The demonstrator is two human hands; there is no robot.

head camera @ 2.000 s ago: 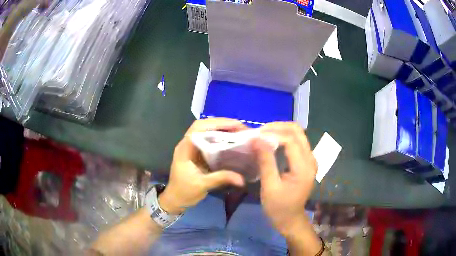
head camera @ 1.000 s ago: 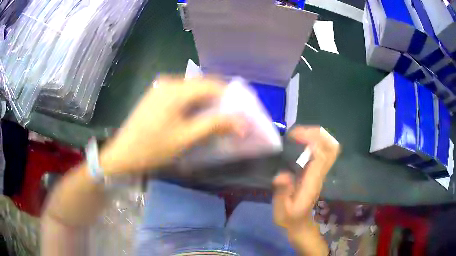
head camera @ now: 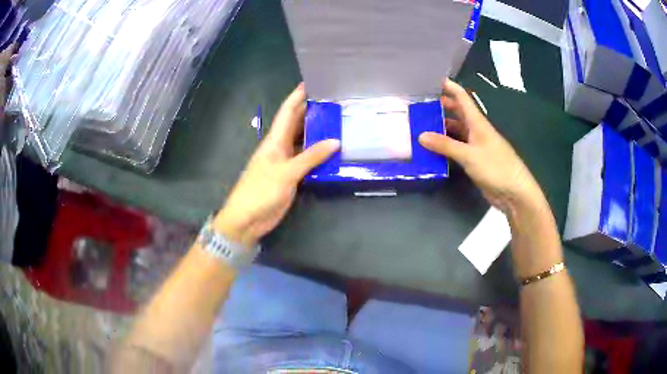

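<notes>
A blue carton (head camera: 373,172) is on the green bench in front of me, its large grey-white lid flap (head camera: 377,47) standing up at the back. A whitish packet (head camera: 375,131) lies on the blue panel in the middle of the carton. My left hand (head camera: 274,172) grips the carton's left side, thumb on the blue panel by the packet's left edge. My right hand (head camera: 486,157) grips the right side, thumb near the packet's right edge. The fingers behind the carton's sides are partly hidden.
Clear ribbed plastic trays (head camera: 124,80) are stacked at the left. Blue-and-white cartons (head camera: 614,193) stand at the right, with more stacked behind. A white paper piece (head camera: 485,241) lies right of centre, another (head camera: 507,64) farther back. A red stool (head camera: 95,256) is below left.
The packet has gone from my hands onto the carton's blue panel. Both hands have moved apart to the carton's two sides and now hold it.
</notes>
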